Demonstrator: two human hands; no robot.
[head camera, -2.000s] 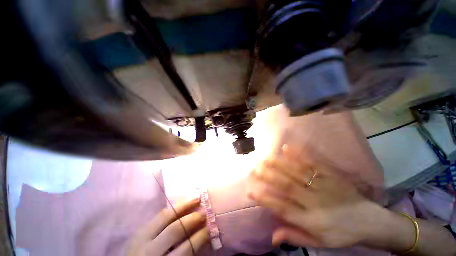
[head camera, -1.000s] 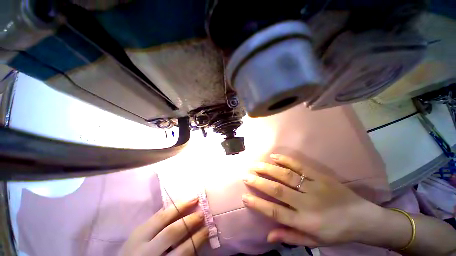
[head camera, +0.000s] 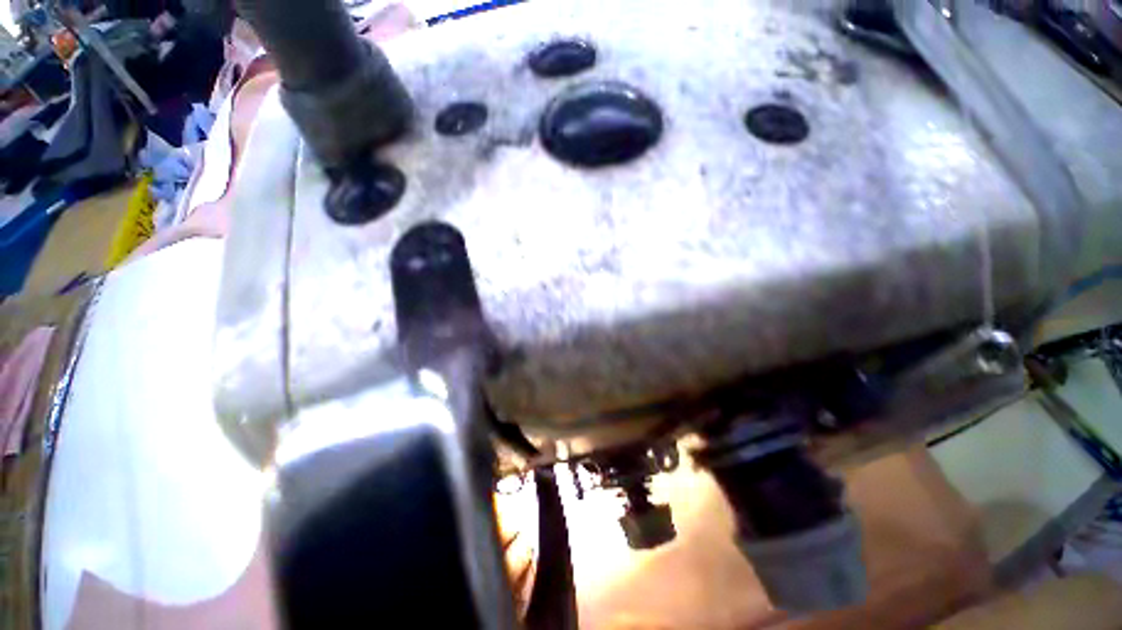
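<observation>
The scuffed white sewing machine head (head camera: 689, 234) with black plugs fills most of the view. A dark shiny curved guard (head camera: 369, 529) stands at its front end and hides part of the work. Below the head are small dark metal parts (head camera: 646, 523) near the needle, in lamp glare, and a grey stubby knob (head camera: 806, 560). The garment panel (head camera: 917, 529) looks orange-brown under the lamp and lies beneath and to the right of them. More pink cloth (head camera: 160, 603) shows at the lower left. Neither of my hands can be made out.
A white machine table (head camera: 148, 431) curves along the left, with a brown side board (head camera: 31, 492) and small pink pieces (head camera: 19, 394) beside it. Behind are a blue and yellow bin (head camera: 129, 222) and heaped cloth. A grey post (head camera: 338, 92) rises from the head.
The view has shifted up and back, so the top of the machine head now fills it. Both hands and the ruffle strip, seen earlier on the pink cloth, no longer show.
</observation>
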